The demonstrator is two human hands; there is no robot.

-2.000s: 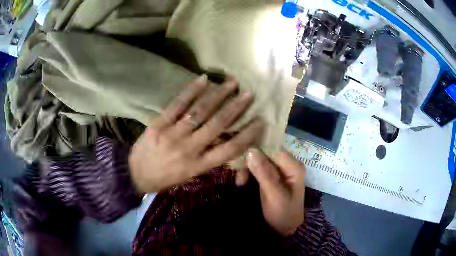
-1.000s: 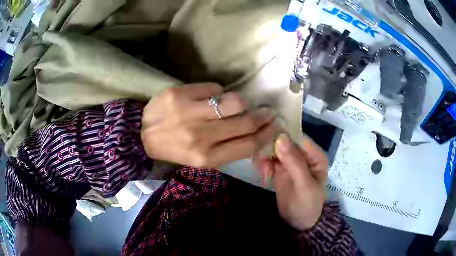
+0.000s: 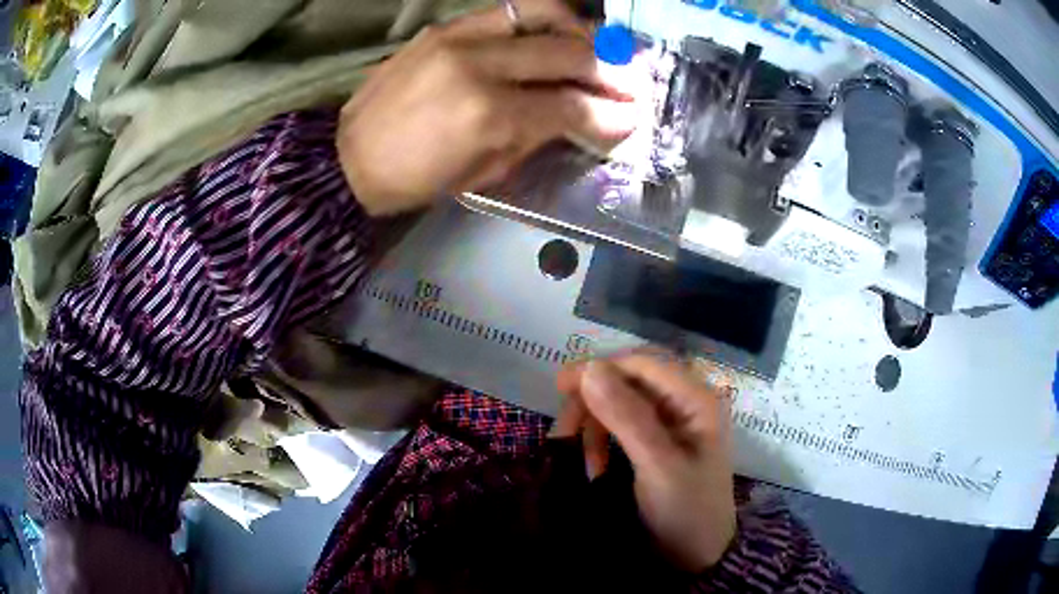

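Note:
My left hand (image 3: pixel 465 110), with a ring, is at the left of the overlock machine's needle area (image 3: pixel 656 133). Its fingertips are lost in the lamp glare, so I cannot tell if they pinch cloth. Khaki cloth (image 3: pixel 290 64) lies behind and left of this hand and under the sleeve. The shiny cloth plate (image 3: pixel 557 192) shows bare below the fingers. My right hand (image 3: pixel 668 447) is over the table's front edge, with thumb and fingertips curled close together. No cloth shows in it, but the inside of its grip is hidden.
The white table (image 3: pixel 488 267) bears a printed ruler and a dark rectangular insert (image 3: pixel 691 304). Two grey covers (image 3: pixel 873 133) stand right of the needle area. A control panel (image 3: pixel 1028 238) is at the right. White pieces (image 3: pixel 325 462) and khaki cloth hang below the table's left side.
My left hand has moved up towards the needle area, away from my right hand. The khaki cloth no longer covers the table before the needle. My right hand has shifted slightly left and down.

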